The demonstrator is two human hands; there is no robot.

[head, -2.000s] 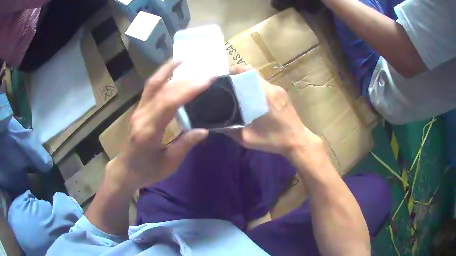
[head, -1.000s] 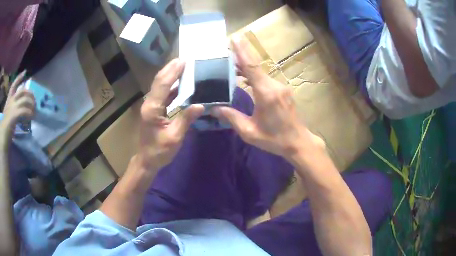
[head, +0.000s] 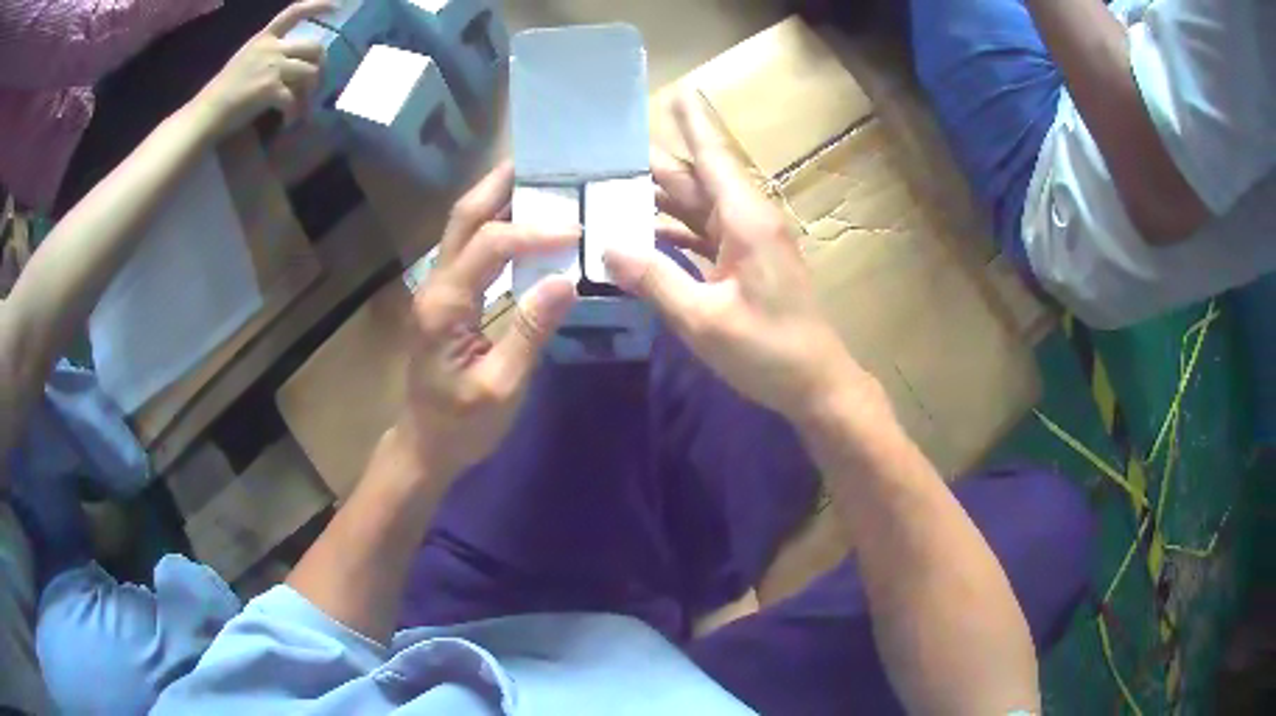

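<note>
A pale blue-white retail carton (head: 602, 330) is held upright between my two hands above my lap. Its large top flap (head: 581, 105) stands up at the far side. The two small side flaps (head: 617, 224) are folded inward over the mouth, with a narrow dark gap between them. My left hand (head: 483, 301) grips the carton's left side, with thumb and a finger at the left flap. My right hand (head: 742, 280) holds the right side, its thumb on the right flap. The contents are almost fully hidden.
Closed cartons (head: 386, 87) stand at the upper left, another person's hand (head: 273, 67) touching one. Creased brown cardboard (head: 924, 308) lies to the right. A white sheet (head: 175, 287) lies left. Another person sits upper right. Yellow-green strips (head: 1140, 490) lie on the green floor.
The side flaps were open, with the dark inside showing; now both are folded in. The carton sits more upright. The other person's arm at left has moved up to the standing cartons.
</note>
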